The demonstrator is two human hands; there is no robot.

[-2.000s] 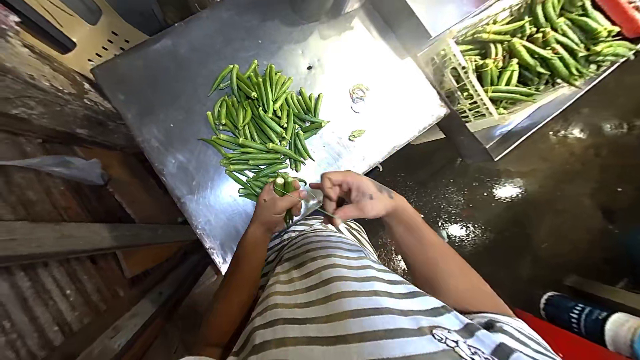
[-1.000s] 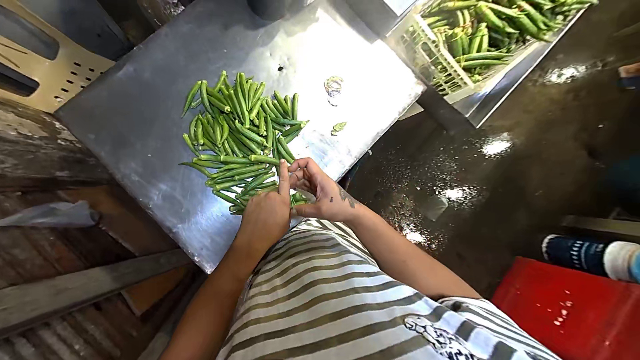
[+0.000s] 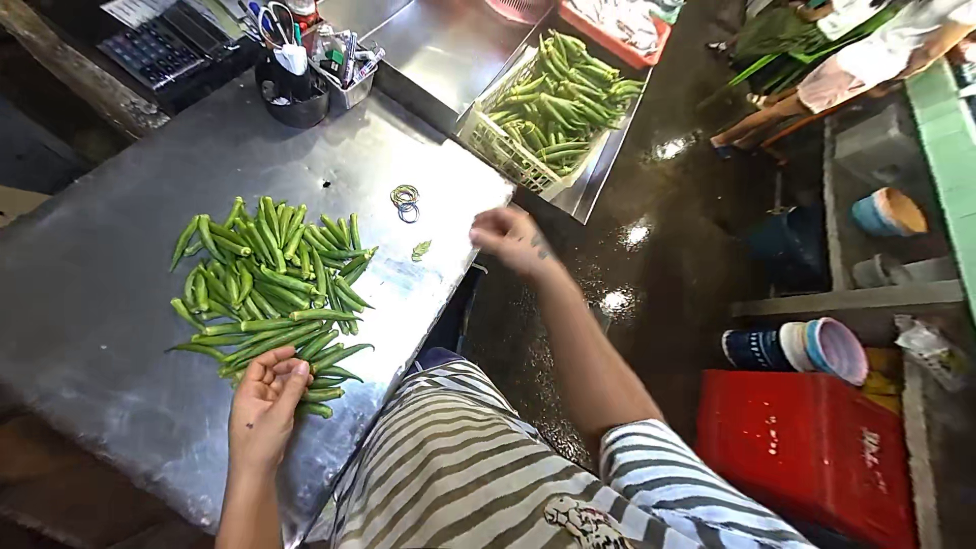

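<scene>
A spread pile of green okra pods (image 3: 267,282) lies on a metal tabletop (image 3: 114,252). At the near edge of the pile is my left hand (image 3: 267,404), palm up with fingers loosely curled, nothing gripped in it. My right hand (image 3: 511,240) is blurred beside the table's right edge, fingers bent; whether it holds anything is not clear. Between the pile and that hand lie several rubber bands (image 3: 406,202) and a small green leafy scrap (image 3: 420,250).
A plastic crate of okra (image 3: 511,156) stands beyond the right corner. A black pen holder (image 3: 293,95), a metal tray of markers (image 3: 354,88) and a calculator (image 3: 156,53) are at the back. Right: wet floor (image 3: 648,252), red box (image 3: 801,450), stacked buckets (image 3: 835,351), and a person's legs (image 3: 762,122).
My hands were close together at the near edge of the pile, working at okra; now they are apart, the right one moved out to the table's right edge. The view has shifted noticeably.
</scene>
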